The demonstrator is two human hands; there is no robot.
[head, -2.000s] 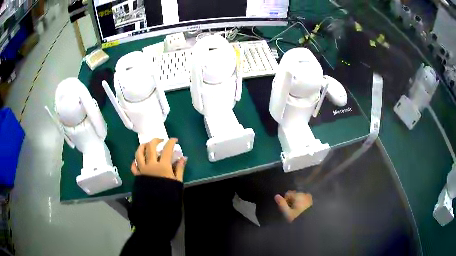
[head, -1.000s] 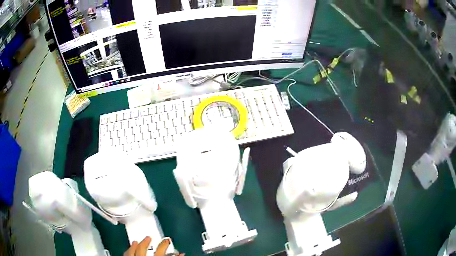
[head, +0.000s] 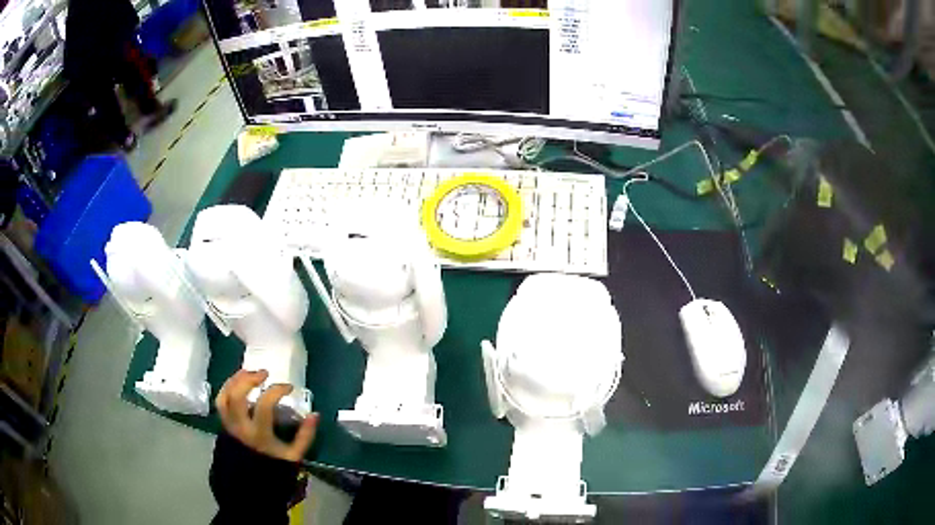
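Several white security cameras stand in a row on the green mat. My left hand has its fingers curled over the base of the second camera from the left; a dark patch shows between fingertips and thumb. The leftmost camera, the third and the rightmost stand untouched, flat plates towards me. The third overlaps the keyboard's lower edge. The rightmost stands left of the white mouse. My right hand is out of view.
Behind the cameras are a keyboard with a yellow tape roll and a monitor. A label strip hangs near a blurred dark box. Another camera lies far right. A blue bin and a person's legs are left.
The view has shifted, showing the camera bases and more floor. My left hand stays at the second camera's base. My right hand, visible two seconds ago, is out of view. The mouse now shows fully.
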